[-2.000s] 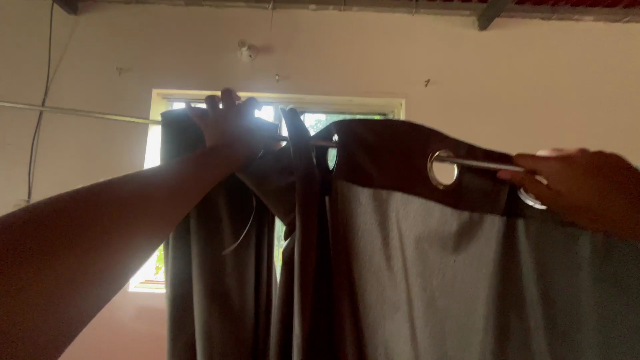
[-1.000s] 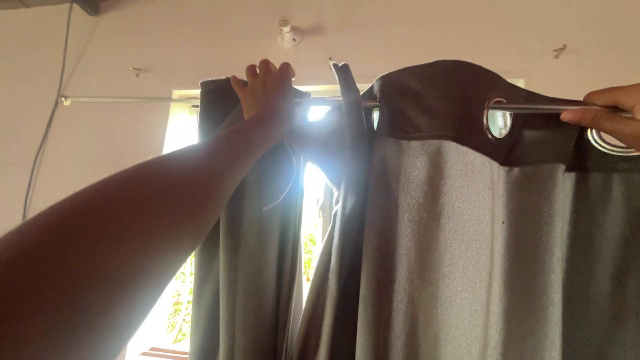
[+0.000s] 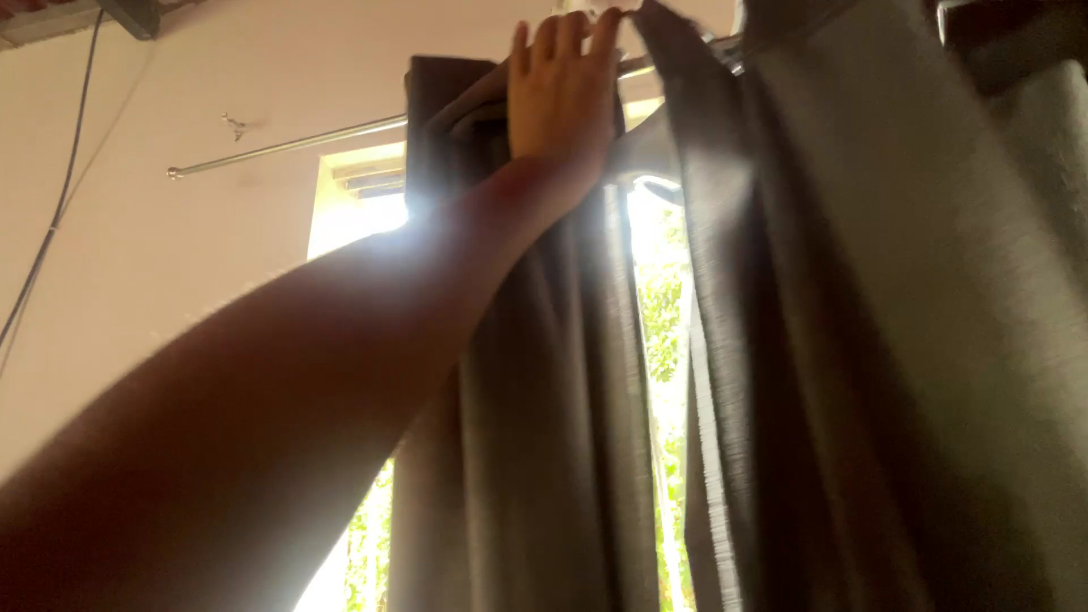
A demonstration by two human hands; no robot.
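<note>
My left hand [image 3: 563, 93] reaches up to the top of the left dark curtain panel [image 3: 544, 408], its fingers spread over the bunched heading; whether they grip the cloth or the rod behind it cannot be told. A metal curtain rod [image 3: 289, 149] runs out of the gathered cloth toward the left and ends in a small knob. Right of the bright gap hangs another dark curtain panel [image 3: 901, 323], slanting in folds, with part of a metal eyelet [image 3: 942, 21] at its upper right. My right hand is outside the view.
Behind the curtains is a bright window [image 3: 361, 191] with foliage outside. A small metal hook [image 3: 233, 127] sticks out of the wall above the rod. A dark cable [image 3: 72, 161] hangs down the wall at the left, below a roof beam [image 3: 132, 17].
My right hand, which held the rod's right part by the eyelets, is out of view. The right panel now hangs slanted and fills more of the right side. The view has moved.
</note>
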